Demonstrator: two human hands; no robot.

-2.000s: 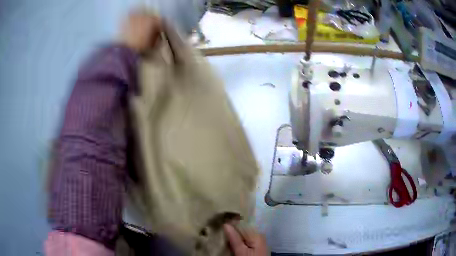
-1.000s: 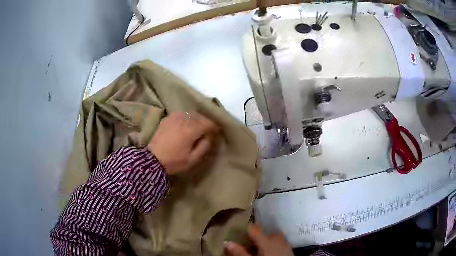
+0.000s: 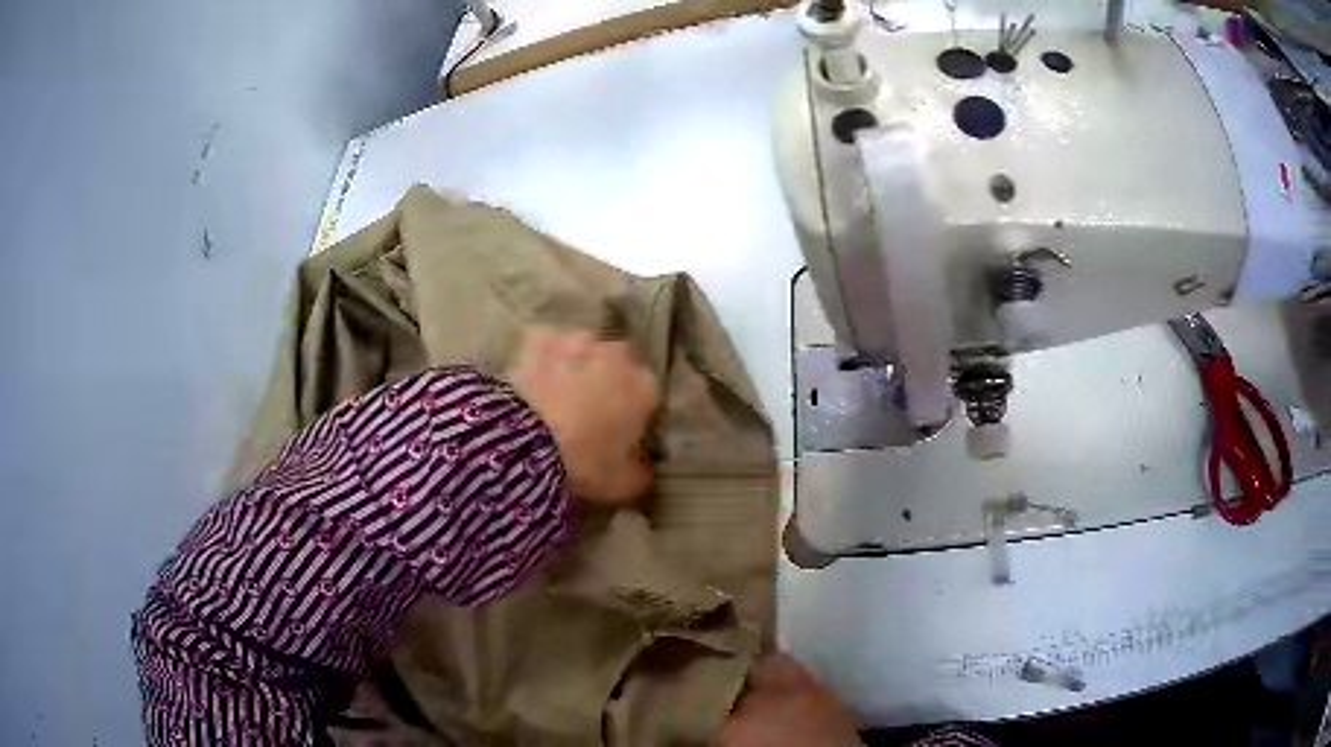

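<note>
The khaki garment body [image 3: 511, 292] lies in folds on the left part of the white machine table and hangs toward my lap. My left hand [image 3: 587, 416] lies on the middle of the cloth, blurred, with its fingers curled; whether it grips the cloth cannot be told. My right hand [image 3: 793, 706] is at the garment's lower right edge, at the bottom of the picture, partly cut off, with its fingertips on the cloth beside a raised, frayed fold. The lower edge of the garment runs out of the picture.
The off-white sewing machine head [image 3: 1080, 175] stands right of the garment, its presser foot area [image 3: 890, 394] over the shiny plate. Red-handled shears [image 3: 1248, 445] lie at the right. A printed ruler [image 3: 1124, 642] runs along the front edge of the table [image 3: 657, 175].
The garment has been laid down from a raised position and its right side is now folded differently. My left hand has come down onto it. The view has shifted, then moved slightly left.
</note>
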